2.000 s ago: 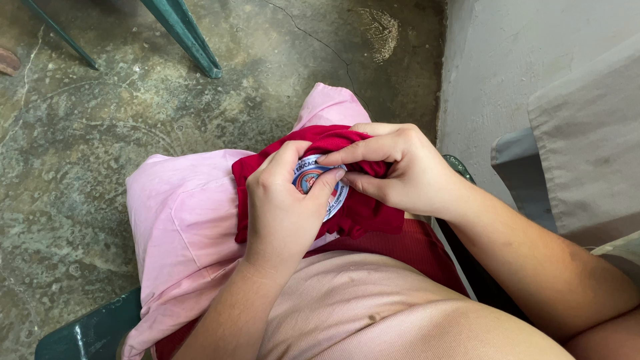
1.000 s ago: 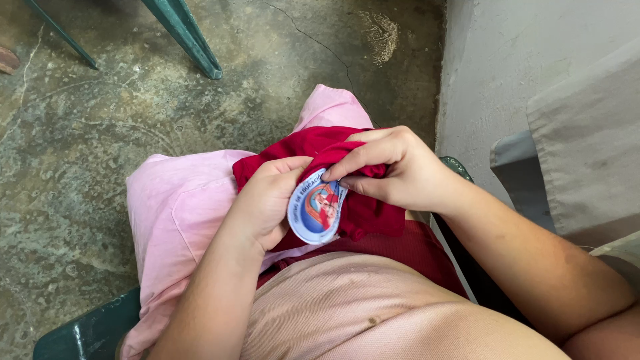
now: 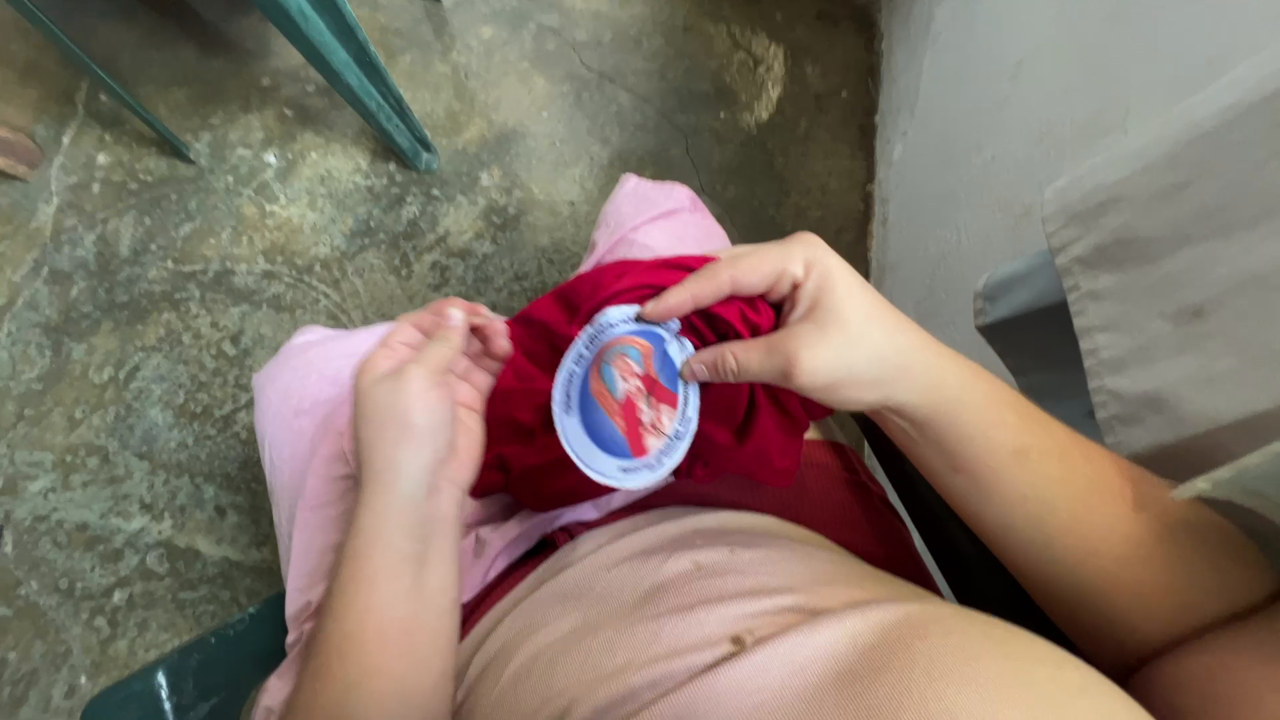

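Observation:
A round printed patch (image 3: pixel 590 440), white-rimmed with a blue and red picture and writing around its edge, lies over a dark red cloth (image 3: pixel 540 370) on my lap. My right hand (image 3: pixel 800 320) pinches the patch's upper right edge between thumb and index finger, beside bunched folds of the red cloth. To the left of the patch, my left hand (image 3: pixel 430 390) is raised with its fingers curled and apart; no held thing shows in it. Whether a needle or thread is at the patch cannot be told. Pink cloth (image 3: pixel 310 400) spreads beneath the red cloth.
Green plastic chair legs (image 3: pixel 350 80) stand on the concrete floor at the upper left. A green seat edge (image 3: pixel 190 660) shows at the lower left. A pale wall (image 3: pixel 960 130) and a hanging grey cloth (image 3: pixel 1180 260) are close on the right.
My left hand has let go of the patch and cloth and moved left. The patch, partly covered by my fingers before, now shows nearly whole. My right hand stays at its upper edge.

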